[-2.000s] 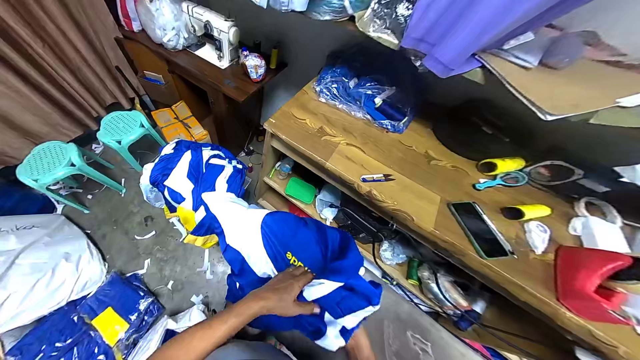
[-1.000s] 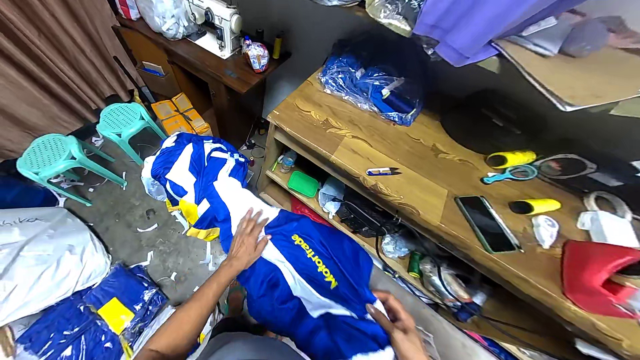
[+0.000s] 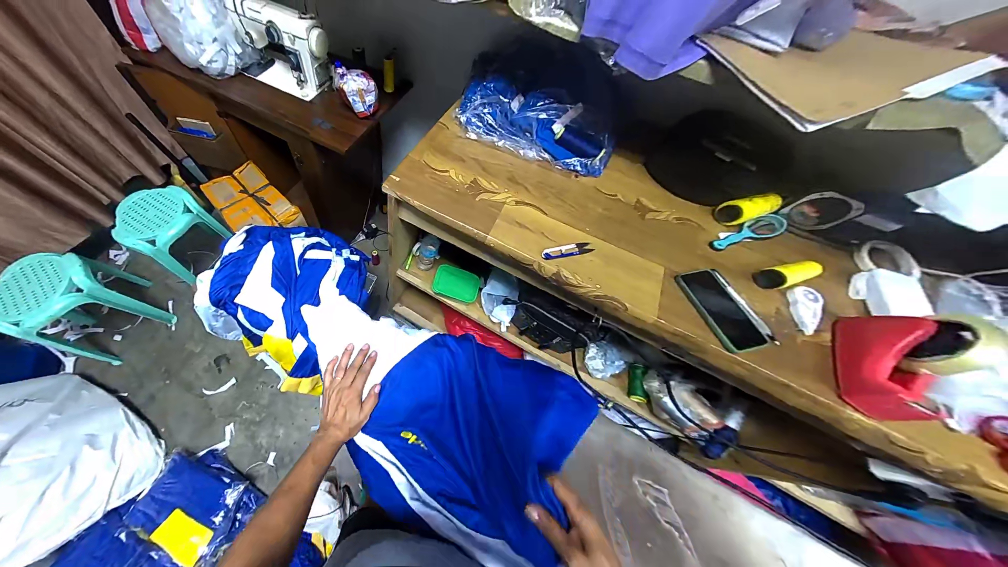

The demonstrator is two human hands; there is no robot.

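Note:
A blue and white garment [image 3: 472,402] with small yellow lettering lies spread in front of me, its far end running to a heap of blue, white and yellow garments [image 3: 291,276]. My left hand [image 3: 349,392] rests flat on its white part, fingers spread. At the near right edge my right hand [image 3: 573,524] has its thumb and fingers at a fold of the blue cloth, partly cut by the frame; the cloth seems pinched between them.
A wooden cabinet [image 3: 543,213] runs along the right, bearing a phone [image 3: 724,309], a snipper [image 3: 567,250] and yellow thread cones [image 3: 748,209]. Green plastic stools [image 3: 71,295], bagged blue garments [image 3: 189,512] and a sewing machine [image 3: 291,47] stand left. Cables [image 3: 669,449] hang by the lower shelf.
The garment's yellow lettering, broadly visible a second ago, is now mostly folded out of sight. My right hand has moved along the garment's right side since two seconds ago.

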